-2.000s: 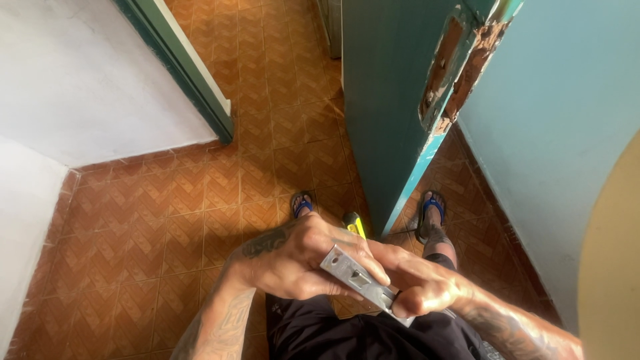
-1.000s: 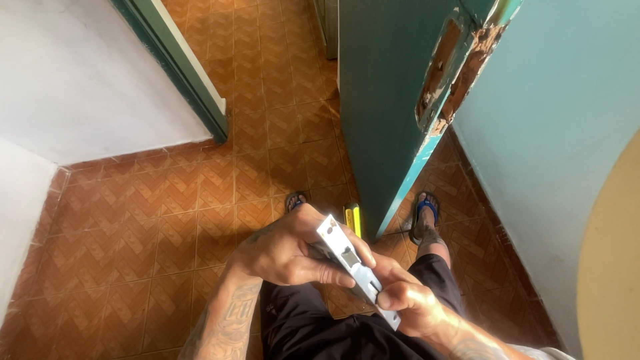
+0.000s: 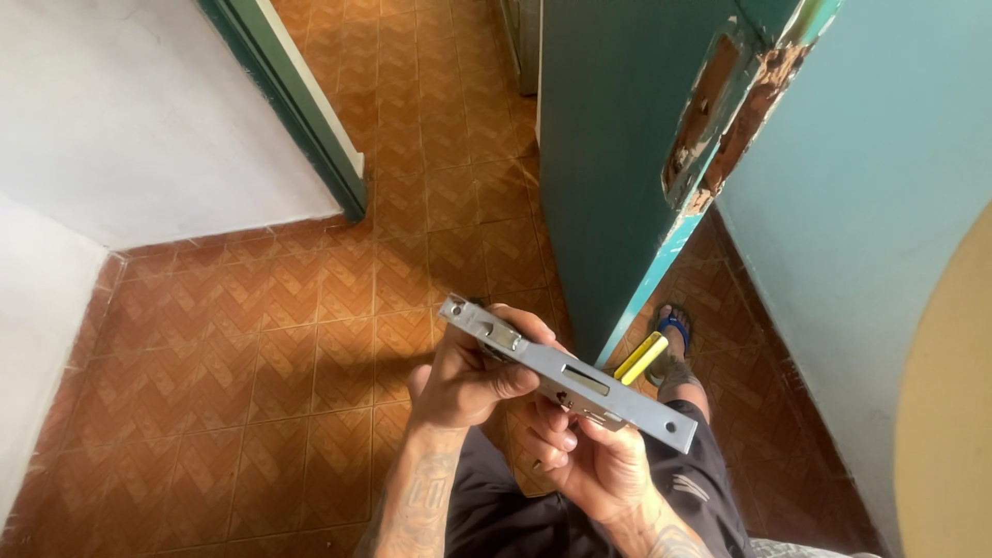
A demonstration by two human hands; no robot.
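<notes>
A metal mortise lock (image 3: pixel 628 399) is held between both hands, its long faceplate turned up to the view and slanting down to the right. My left hand (image 3: pixel 477 380) grips the lock near its latch end, thumb under the faceplate. My right hand (image 3: pixel 593 457) supports the lock case from below, toward the end with a screw hole. A yellow tool (image 3: pixel 642 358), partly hidden behind the lock, shows just beyond the faceplate; its kind cannot be told, nor what carries it.
A teal door (image 3: pixel 612 155) stands ahead with a rough, splintered cutout (image 3: pixel 748 124) in its edge. A green door frame (image 3: pixel 294 116) is at the left, a pale blue wall (image 3: pixel 837 232) at the right. Tiled floor (image 3: pixel 287 372) lies below.
The lock has been turned from steeply slanted to flatter, with its faceplate now showing along its whole length. Both hands have shifted their hold on it. The yellow tool now appears farther right.
</notes>
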